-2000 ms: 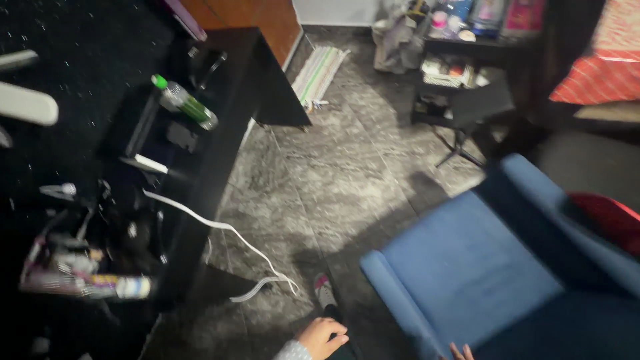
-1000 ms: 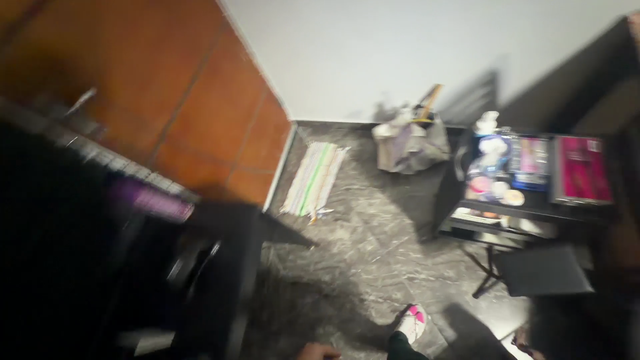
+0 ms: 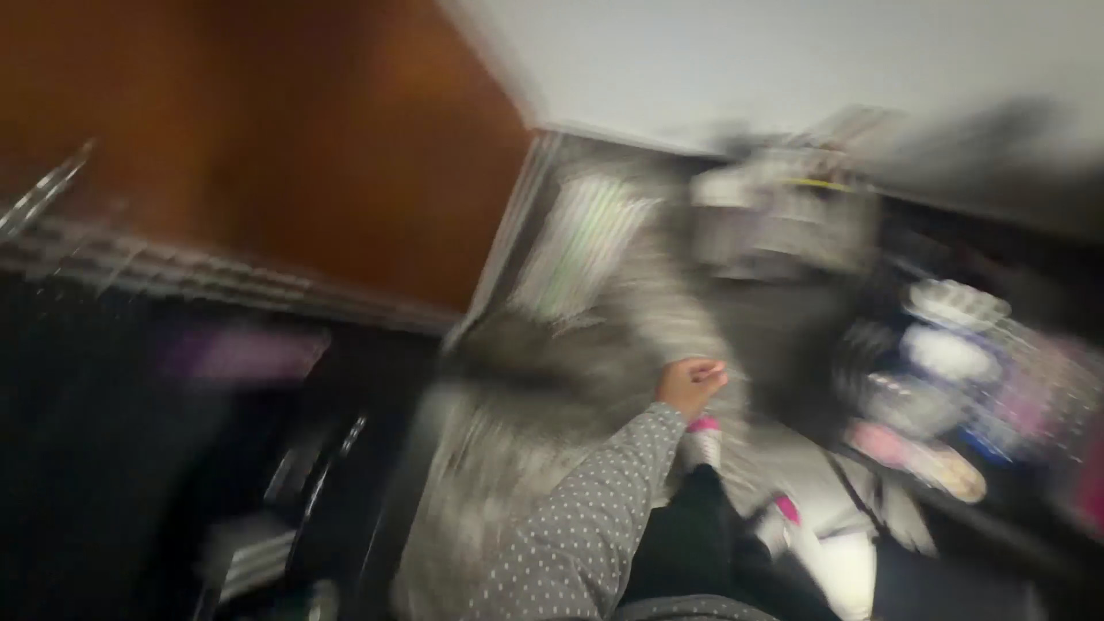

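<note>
My left hand (image 3: 693, 384), at the end of a grey sleeve with white dots, is held out over the grey floor, above my shoe (image 3: 705, 444) with its pink toe. Its fingers look curled, and no object shows in it; blur hides the finger detail. My right hand is out of the picture. Ahead of the left hand lies a striped rag rug (image 3: 582, 246). A light bag (image 3: 785, 216) stands by the white wall.
At the right a dark cart (image 3: 975, 517) holds several bottles and jars, badly blurred. A black tabletop (image 3: 103, 431) on the left bears a purple item (image 3: 246, 354). Behind it stands an orange-brown panel (image 3: 259, 147), meeting the white wall (image 3: 776, 60).
The view has swung from the blue armchair toward the rug and the wall corner. My left arm now reaches farther into view; the right hand, partly seen two seconds ago, is gone from sight.
</note>
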